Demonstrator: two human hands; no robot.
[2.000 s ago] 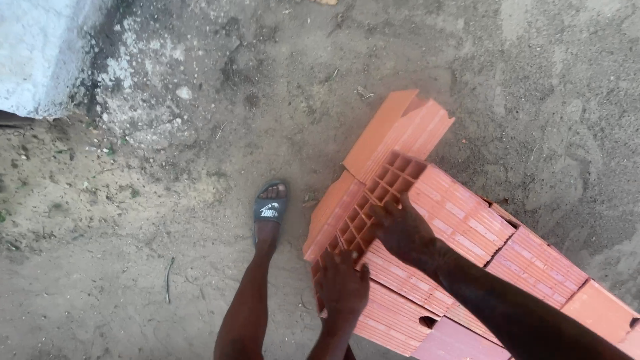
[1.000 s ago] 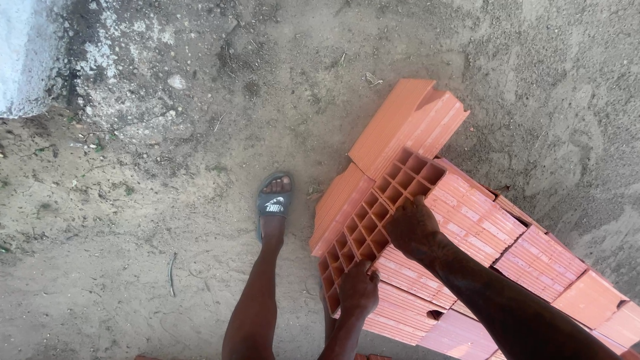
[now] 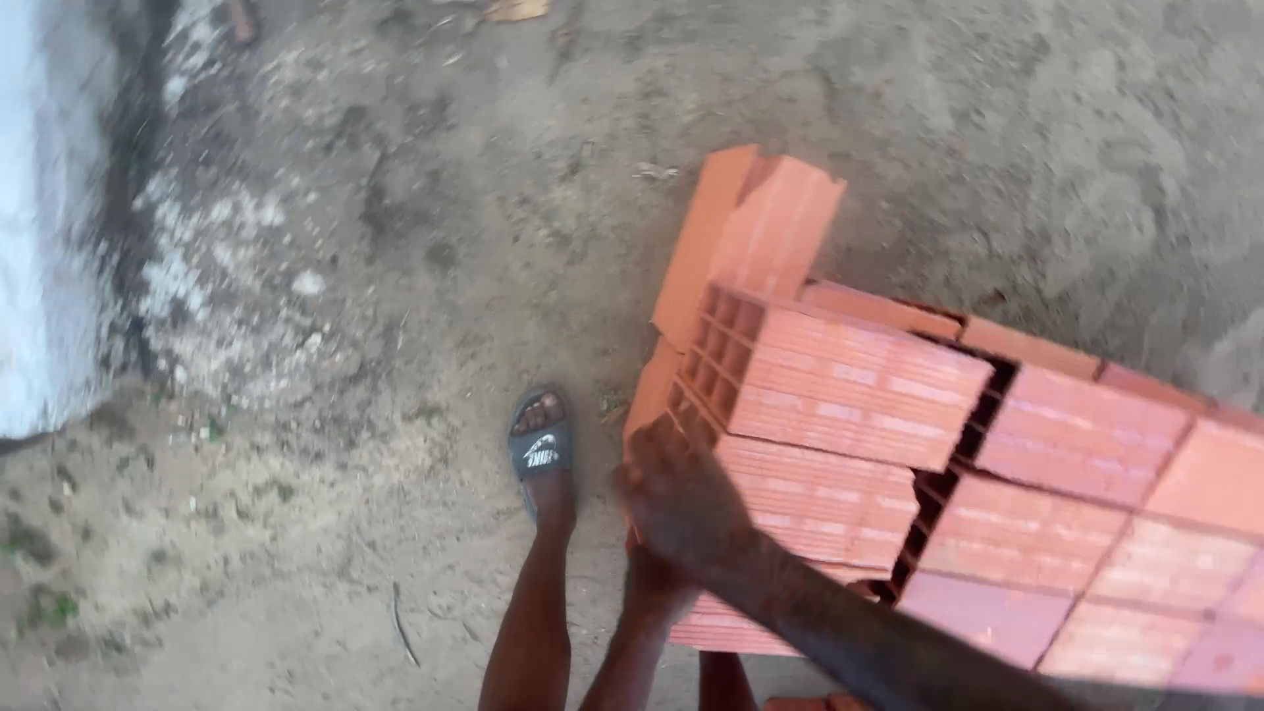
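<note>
Hollow red clay bricks lie stacked in rows, with the open cells of the end bricks (image 3: pixel 726 346) facing left. My right hand (image 3: pixel 686 494) is at these cell ends, beside the lower end brick (image 3: pixel 815 509); its fingers are blurred. Just below it is my left hand (image 3: pixel 654 583), partly covered by the right one, near the stack's lower left corner; its fingers are hidden. A dark gap separates the end bricks from the ribbed bricks (image 3: pixel 1086 430) to the right. Whether either hand grips a brick is unclear.
A brick (image 3: pixel 775 222) juts out tilted at the stack's upper left. My sandalled foot (image 3: pixel 541 434) stands on sandy ground left of the stack. A whitish concrete block or wall (image 3: pixel 54 217) is at the far left, and a thin twig (image 3: pixel 402 627) lies on the ground.
My right hand has moved down along the cell ends to my left hand. The gap behind the end bricks has widened.
</note>
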